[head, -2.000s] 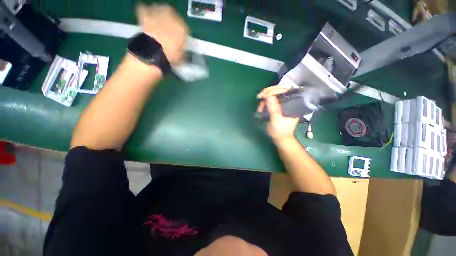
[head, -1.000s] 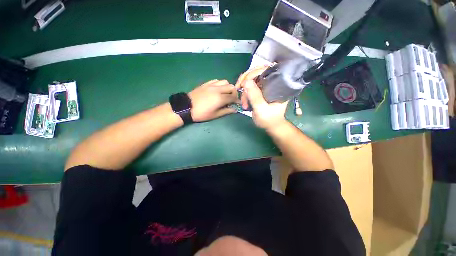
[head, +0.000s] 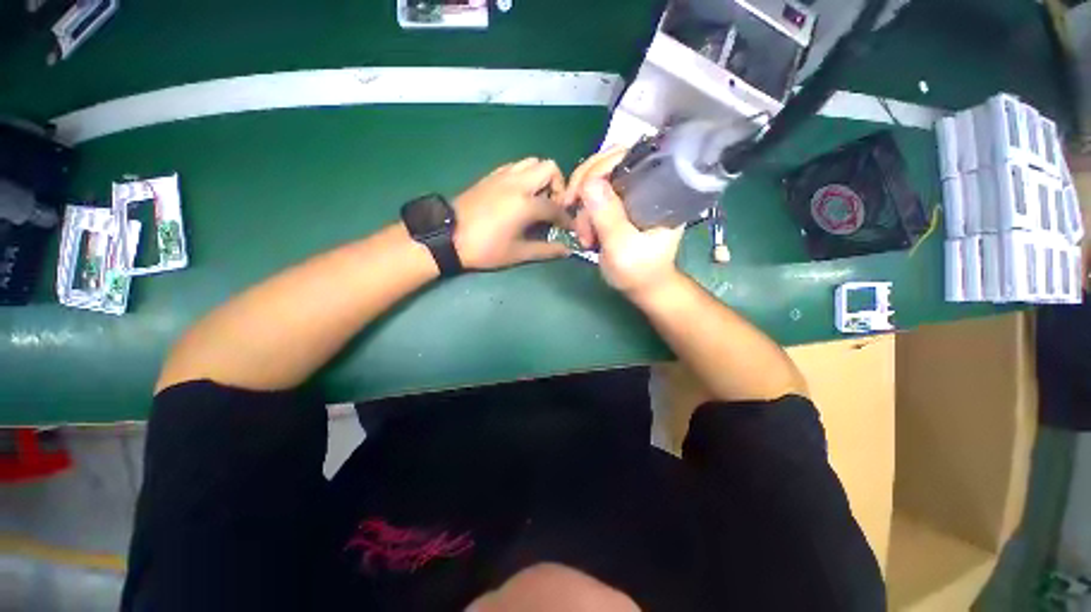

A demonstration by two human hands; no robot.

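My right hand point(head: 628, 233) is closed around the thick grey electric screwdriver point(head: 670, 179), whose black cable runs up to the right. My left hand point(head: 509, 218), with a black watch on the wrist, holds a housing point(head: 583, 251) on the green bench. Only a small white edge and a bit of green board show between the hands. The driver's tip is hidden by my fingers. The grey-white screw feeder point(head: 718, 60) stands just behind the screwdriver.
Two white housings with green boards point(head: 150, 225) lie at the left. More lie beyond the white stripe point(head: 359, 90). At right are a black fan point(head: 843, 203), a single small housing point(head: 864, 307), stacked white units point(head: 1011, 203) and a pale-ended piece point(head: 719, 237). A cardboard box point(head: 957, 418) is below.
My left hand has come from the far left with a housing to meet my right hand and the screwdriver. Over the last second both hands have stayed together. Housings beyond the stripe have shifted left.
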